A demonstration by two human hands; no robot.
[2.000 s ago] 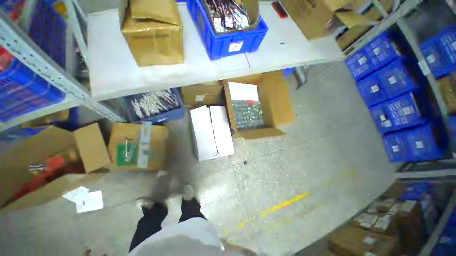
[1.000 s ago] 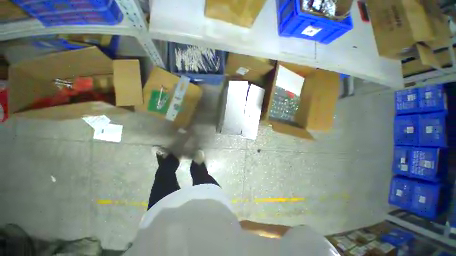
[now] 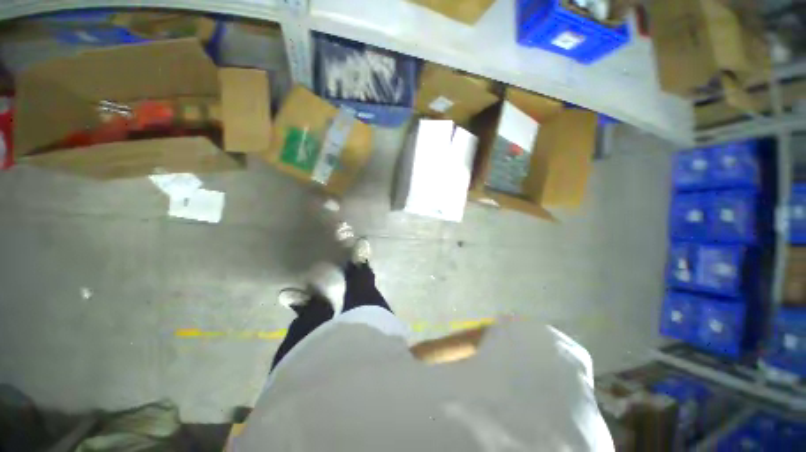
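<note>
Neither of my hands can be made out. A small brown patch (image 3: pixel 449 347) shows between parts of my pale shirt (image 3: pixel 389 388); I cannot tell what it is. Nearest in front of my feet are an open brown carton (image 3: pixel 199 57) with red contents, a closed brown carton (image 3: pixel 299 119) with a green patch and a pale strip, and a white carton (image 3: pixel 437 172). An open brown carton (image 3: pixel 566 163) with a white sheet and small grey-green items stands against the white one. White papers (image 3: pixel 198 205) lie on the floor.
A blue bin (image 3: pixel 367 110) of thin white pieces sits under the white shelf (image 3: pixel 495 53). Another blue bin (image 3: pixel 570 37) is on the shelf. Stacked blue bins (image 3: pixel 718 221) and a rack (image 3: pixel 742 380) stand right. Crumpled greenish material (image 3: pixel 133 428) lies bottom left.
The view has turned and shifted, so the cartons sit higher and the shelf shows less. My feet have changed position and one is blurred. The floor cartons appear unmoved.
</note>
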